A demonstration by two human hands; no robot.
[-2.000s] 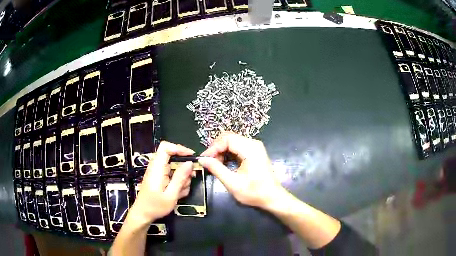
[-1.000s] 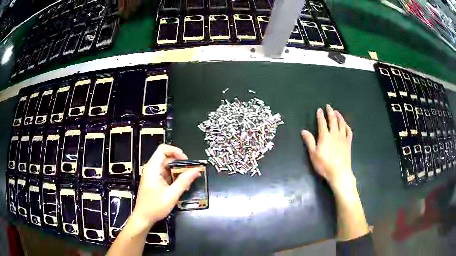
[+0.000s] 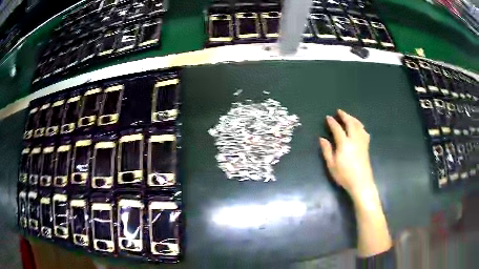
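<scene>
My right hand [image 3: 349, 152] is spread over the dark green bench, right of the cylinder pile, with no part seen in it; whether it touches the bench is unclear. A pile of small silver metal cylinders [image 3: 254, 139] lies mid-bench, with a few loose ones above it. Left of the pile is the black blister tray [image 3: 137, 102], with three rows of gold-framed dark housings [image 3: 130, 158]. One top-row pocket, second from the right, shows plain black. Some housings have glossy white streaks. My left hand is not in view.
Another filled tray [image 3: 438, 113] lies at the right. Filled trays [image 3: 248, 25] also lie on the brighter green belt [image 3: 184, 29]. A metal post [image 3: 293, 26] rises from the pale edge strip [image 3: 226, 55], with a small black object [image 3: 360, 52] to its right.
My left hand, the housing it held and the housing beneath it have gone from view. My right hand left the held housing earlier and now stays right of the pile. The view has shifted slightly.
</scene>
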